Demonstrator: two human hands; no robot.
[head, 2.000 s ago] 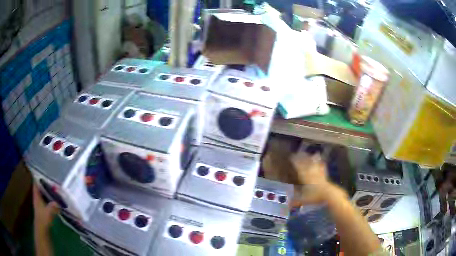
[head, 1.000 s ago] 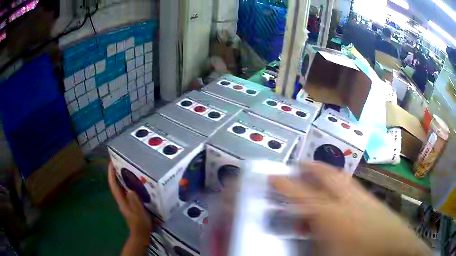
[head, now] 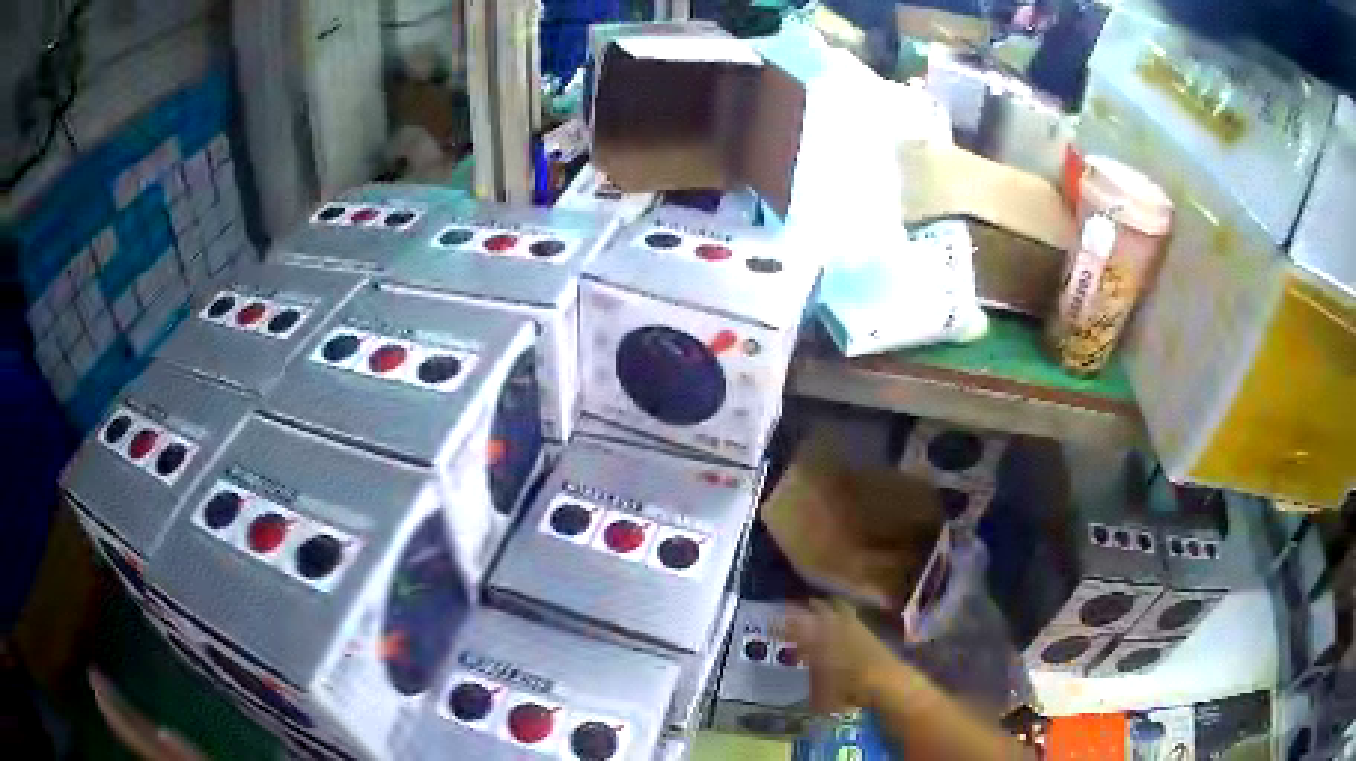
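Note:
Closed silver-grey retail boxes (head: 394,369) form a stepped stack at left and centre. One box (head: 298,543) sits slightly askew at its front left. My left hand (head: 137,724) is low at the left edge, cut off and blurred, beside the stack and apart from that box. My right hand (head: 840,654) is below the shelf, right of the stack, just under an open box (head: 855,535) with its brown flap out. The hand is blurred; whether it touches the box is unclear. A grey plastic bag (head: 959,654) lies behind my right wrist.
A green-topped shelf (head: 967,364) overhangs the right-hand work area. It holds an open brown-lined box (head: 677,127), a white packet (head: 904,298) and a patterned cup (head: 1108,275). A yellow-panelled carton (head: 1264,372) hangs over the right side. More boxes (head: 1138,595) stand beneath.
The view has swung right. The box my right hand was carrying now sits on the stack's front left. My right hand has moved to the open box under the shelf. My left hand is off the stack.

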